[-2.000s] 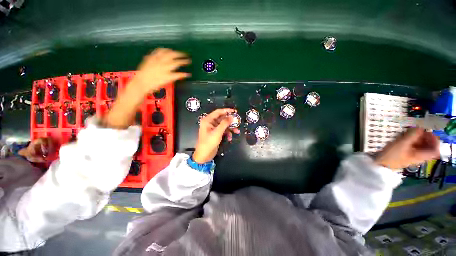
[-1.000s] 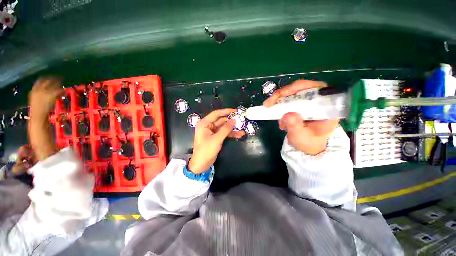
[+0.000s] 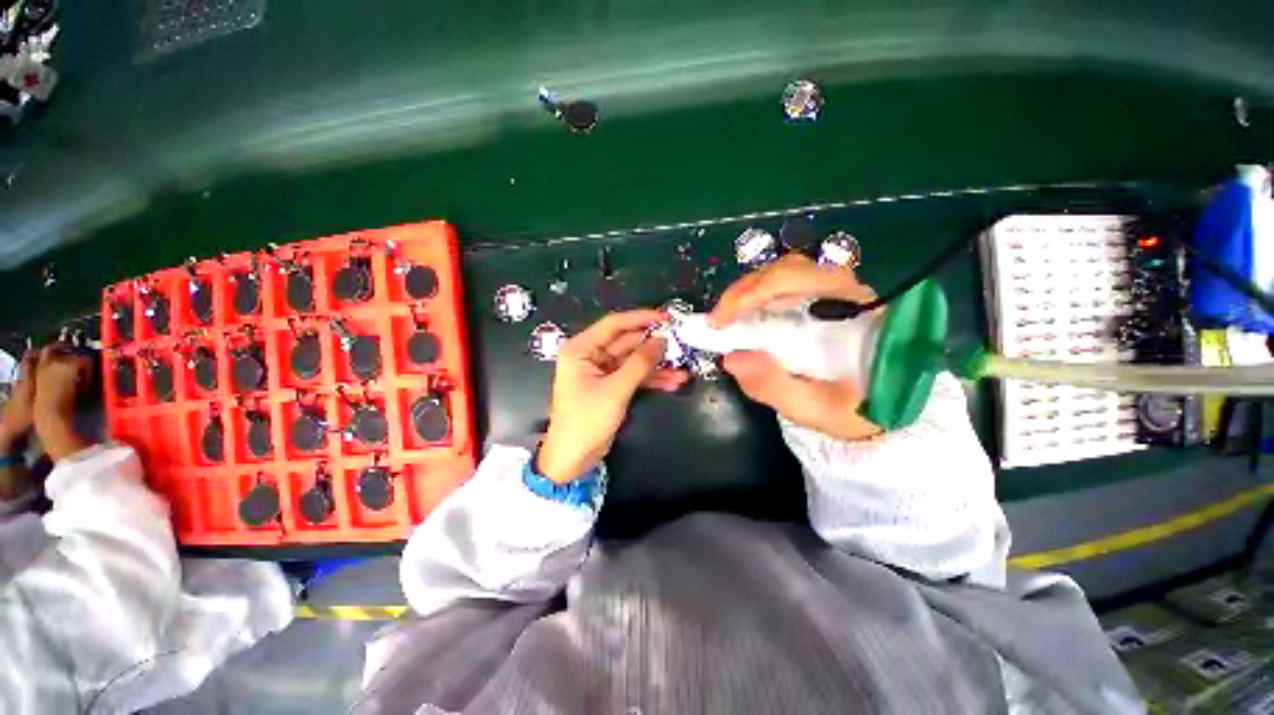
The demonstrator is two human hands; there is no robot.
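Note:
My left hand (image 3: 598,388), with a blue strap at the wrist, holds a small round circuit board (image 3: 675,330) between thumb and fingers. My right hand (image 3: 803,356) grips the fat translucent glue syringe (image 3: 810,342), which lies nearly level. Its white tip points left and meets the board; whether it touches is hidden at this size. A green cap (image 3: 910,355) closes the syringe's rear, and a pale air hose (image 3: 1090,372) runs from it to the right. More round boards lie on the mat around my hands, one at the left (image 3: 514,302).
A red compartment tray (image 3: 465,377) with black wired discs stands at left, a co-worker's hands (image 3: 59,395) beyond it. A white tray (image 3: 1069,335) and a blue object (image 3: 1235,249) are at right. A black disc (image 3: 579,116) and a board (image 3: 802,101) lie farther back.
My right hand fetched the syringe from the right and brought it to the board in my left hand; its rear has since swung closer. The co-worker's arm has drawn back from over the red tray.

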